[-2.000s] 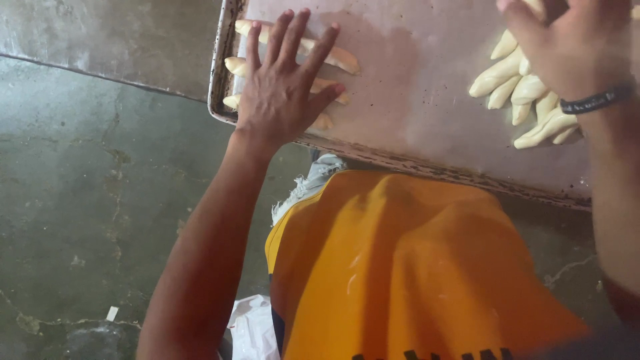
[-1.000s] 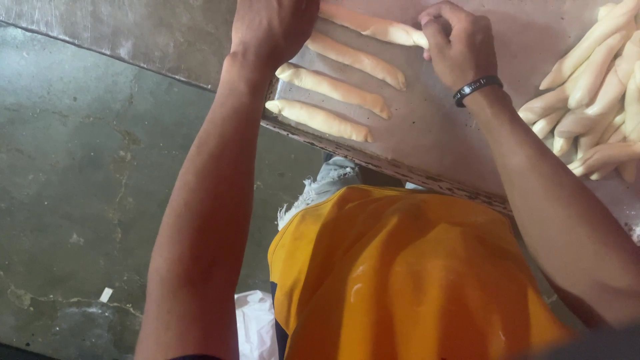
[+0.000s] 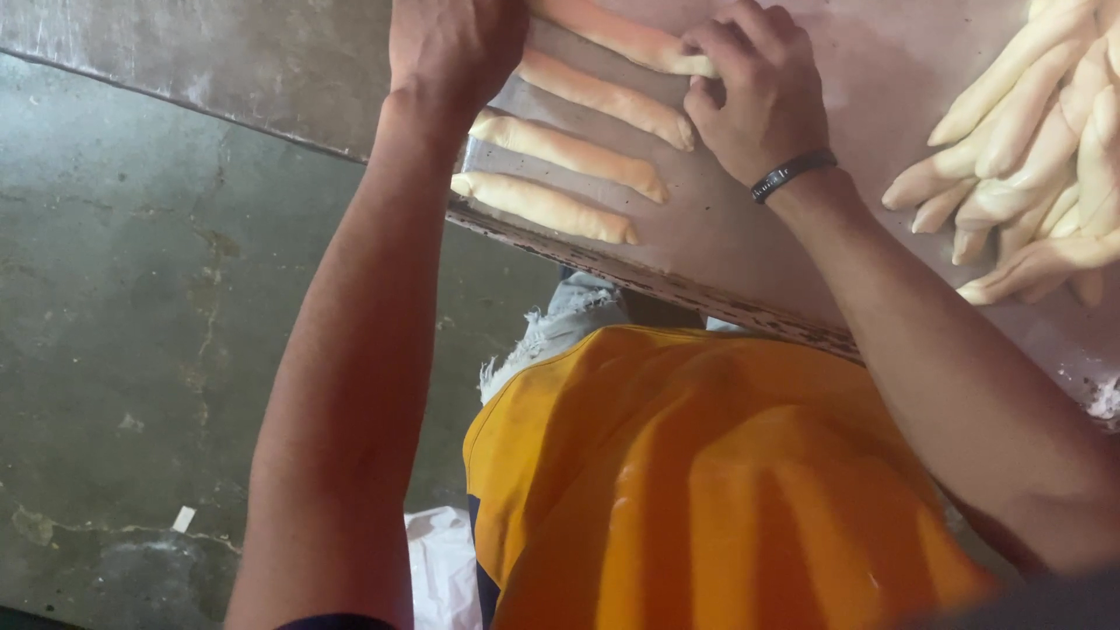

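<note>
My right hand [image 3: 757,87], with a dark wristband, pinches the right end of a dough strip [image 3: 612,35] at the top of the row. At that strip's left end is my left hand [image 3: 459,44], cut off by the frame's upper edge; its fingers are hidden, so its hold cannot be told. Below lie more dough strips, roughly parallel and apart: one just under the held strip [image 3: 608,96], another lower [image 3: 569,156], and the lowest [image 3: 542,206] near the rim. All rest on a metal tray [image 3: 735,236].
A heap of dough strips [image 3: 1041,166] lies at the right on the same surface. The tray's worn rim [image 3: 700,302] runs beside my orange apron [image 3: 700,472]. A grey metal surface [image 3: 219,61] adjoins at upper left. White plastic [image 3: 442,560] is low down.
My right hand has come from the heap to the row's top strip, which it grips at one end. My left hand, earlier spread over the strips, is now at their upper left. The view has shifted.
</note>
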